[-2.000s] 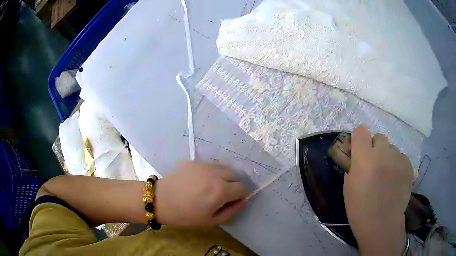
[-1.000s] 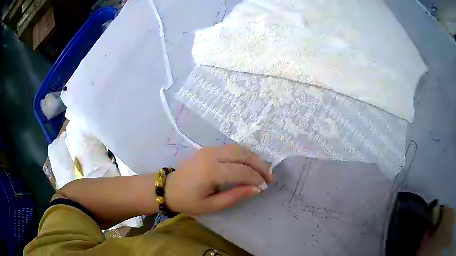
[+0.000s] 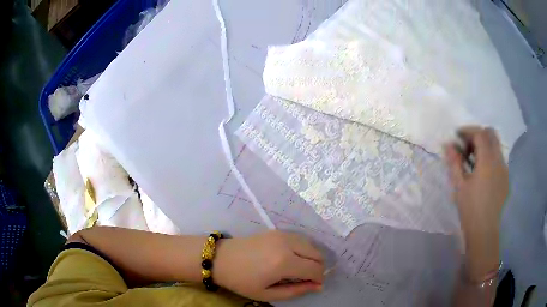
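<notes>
A single lace panel lies flat, partly under a pile of stacked cream-white panels. A narrow white tape runs from the far table edge down to my left hand. My left hand is closed on it near the table's front, and a short end shows past the fingertips. My right hand pinches the lower right edge of the stacked panels, where the cloth is creased. A small dark thing shows between its fingers, too blurred to name.
The grey-white pressing table bears red and dark pen lines. A blue basket with pale cloth or bags stands beyond its left edge. White cut pieces lie at the lower left. Dark parts, perhaps the iron, show at the lower right edge.
The iron has left the lace panel. My right hand has moved from the iron at the lower right to the stacked panels. My left hand has stayed near the front with the tape.
</notes>
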